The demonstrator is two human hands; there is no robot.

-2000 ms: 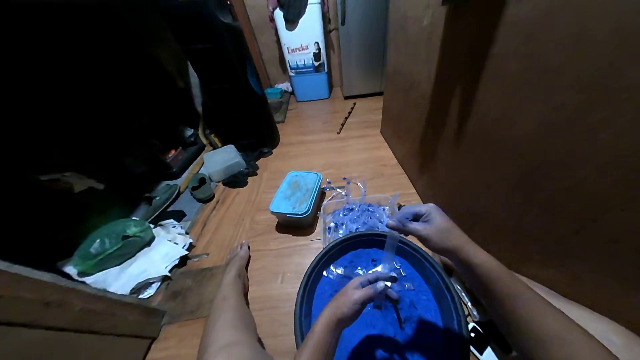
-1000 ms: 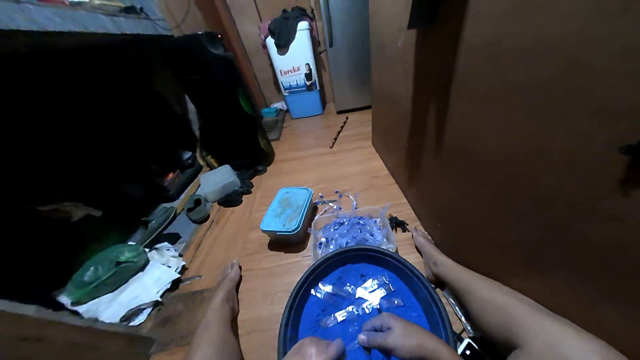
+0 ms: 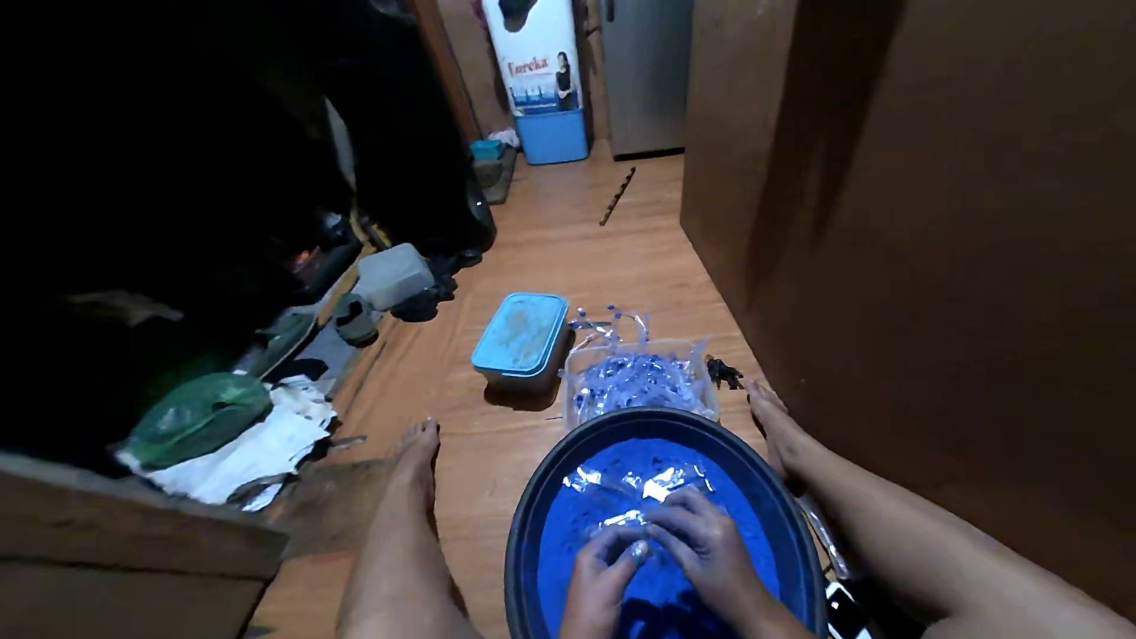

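Note:
A round black basin (image 3: 525, 524) stands between my legs, with bright blue material (image 3: 559, 541) inside it. Several clear plastic pieces (image 3: 661, 484) lie shiny on the blue near its far side. Over the basin, my left hand (image 3: 608, 572) and my right hand (image 3: 701, 541) meet at the fingertips, just nearer than the plastic pieces. The fingers of both are bent; whether a small piece is pinched between them cannot be told. Beyond the basin's rim sits a clear plastic container (image 3: 635, 382) full of small blue and clear pieces.
A food box with a light blue lid (image 3: 524, 333) stands left of the container, and clear strips (image 3: 612, 324) lie behind it. A dark object (image 3: 725, 373) is near my right foot. A brown panel (image 3: 932, 266) bounds the right; a green bag (image 3: 200, 417) lies on white material at left.
Two seconds ago my right hand was raised at the basin's far rim with a clear strip; it is now low over the blue beside my left hand.

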